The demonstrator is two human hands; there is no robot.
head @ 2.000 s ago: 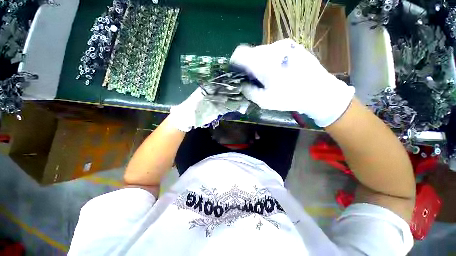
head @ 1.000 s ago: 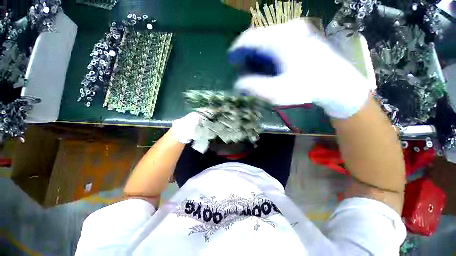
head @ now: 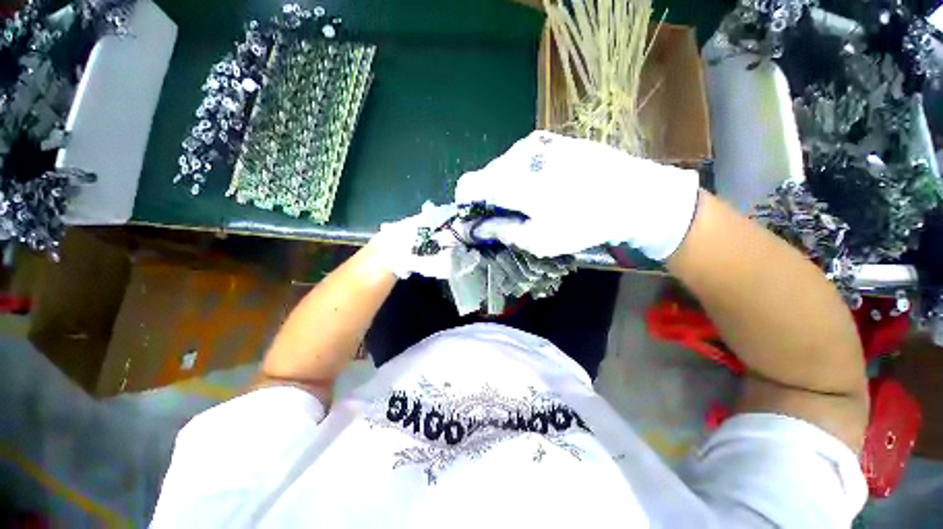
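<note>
A handful of grey-green strips or pieces (head: 502, 277) fans downward below my gloved hands, just in front of the bench edge. My left hand (head: 419, 243) is closed around its left side. My right hand (head: 574, 196), in a white glove, is over the top of the bunch with its fingers bent onto it. Small dark parts show between the two hands. The fingertips of both hands are mostly hidden, and no cutter can be made out.
Stacked boards (head: 302, 129) lie on the green bench, with loose ring-ended parts (head: 212, 119) beside them. An open tie carton (head: 677, 98) holds yellow ties (head: 605, 72). Heaped bunches fill the side trays (head: 122, 114). A cardboard box (head: 186, 320) and red stools (head: 889, 439) are below.
My right hand has come down from above the bunch onto it, and its blue palm is hidden. The bunch now fans downward, and its green upper part is covered. The view has shifted slightly.
</note>
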